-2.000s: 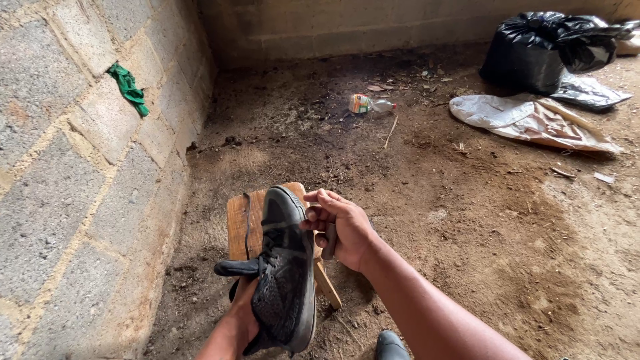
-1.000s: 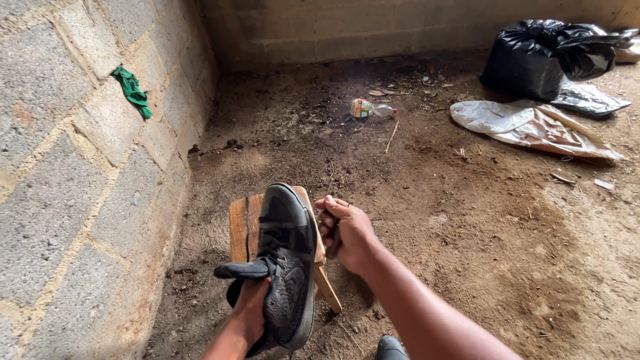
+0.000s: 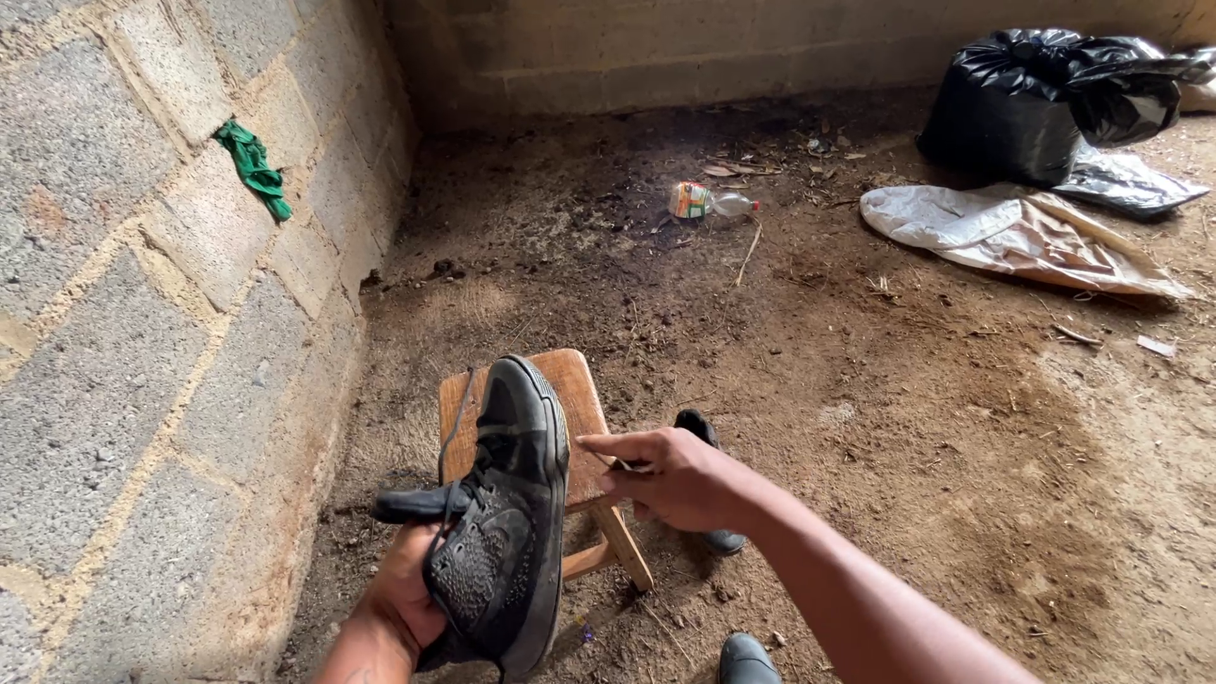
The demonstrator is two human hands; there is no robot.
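A black lace-up shoe (image 3: pixel 513 513) is held up by my left hand (image 3: pixel 408 589), whose fingers go in at its collar and are partly hidden. The toe points away from me, and the sole's edge faces right. Behind and below the shoe stands a small wooden stool (image 3: pixel 579 399); a dark cord lies over its left side. My right hand (image 3: pixel 670 475) is just right of the shoe, with its index finger extended toward the sole's edge. A small, dark, thin object shows between its thumb and fingers; its kind is unclear.
A concrete block wall (image 3: pixel 123 361) rises at the left, with a green cloth (image 3: pixel 254 169) on it. On the dirt floor lie a plastic bottle (image 3: pixel 712 201), a pale sack (image 3: pixel 1007 233) and a black plastic bag (image 3: pixel 997 114). Another dark shoe (image 3: pixel 698 427) is partly hidden behind my right hand.
The shoe in my left hand has moved nearer to me, showing more of the stool. My right index finger, curled a second ago, is now extended. Dark footwear now shows behind my right hand.
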